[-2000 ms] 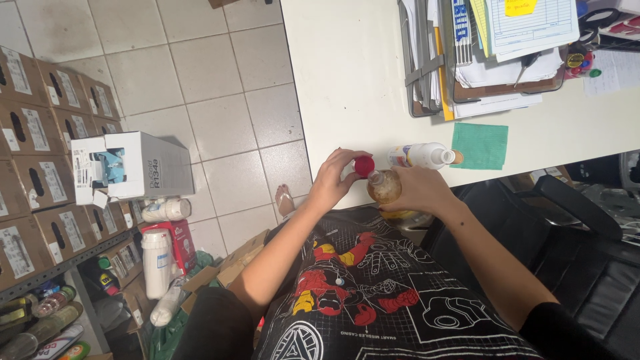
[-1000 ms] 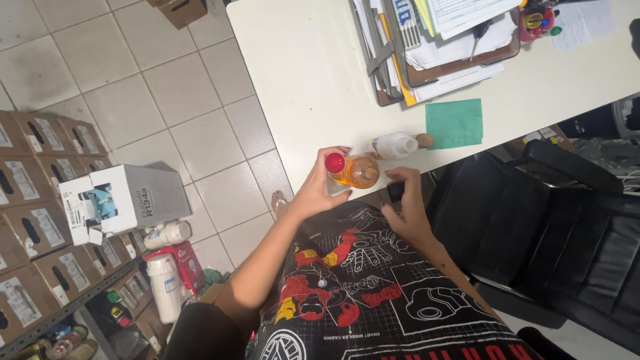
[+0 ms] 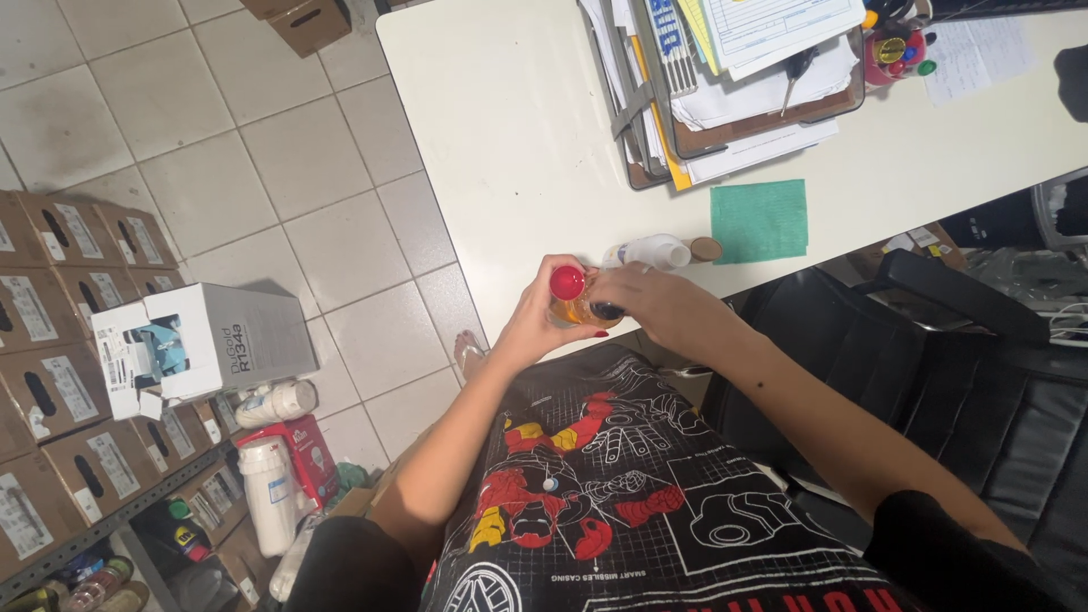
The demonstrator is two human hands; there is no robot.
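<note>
Near the white table's front edge, my left hand (image 3: 544,319) is closed around a clear bottle of amber liquid (image 3: 569,313) and a small red cap or cup (image 3: 567,282) beside its top. Fingers of my right hand (image 3: 646,297) grip a black cap (image 3: 607,310) at the mouth of the amber bottle; whether it touches the bottle is hidden. Just beyond my right hand are an open-topped white plastic bottle (image 3: 659,252) and a round brown object (image 3: 705,249), which may be a cap. A green cloth (image 3: 759,221) lies flat to their right.
Document trays with papers (image 3: 748,115) stand on the white table (image 3: 510,136). A black office chair (image 3: 850,357) is at the right. Cardboard boxes (image 3: 59,297), an opened white carton (image 3: 255,340) and a white canister (image 3: 268,493) fill the left. A foot shows by the table edge.
Two seconds ago my right hand held the amber bottle and my left hand the red piece. The left hand now holds both, and the right hand has brought the black cap to the bottle.
</note>
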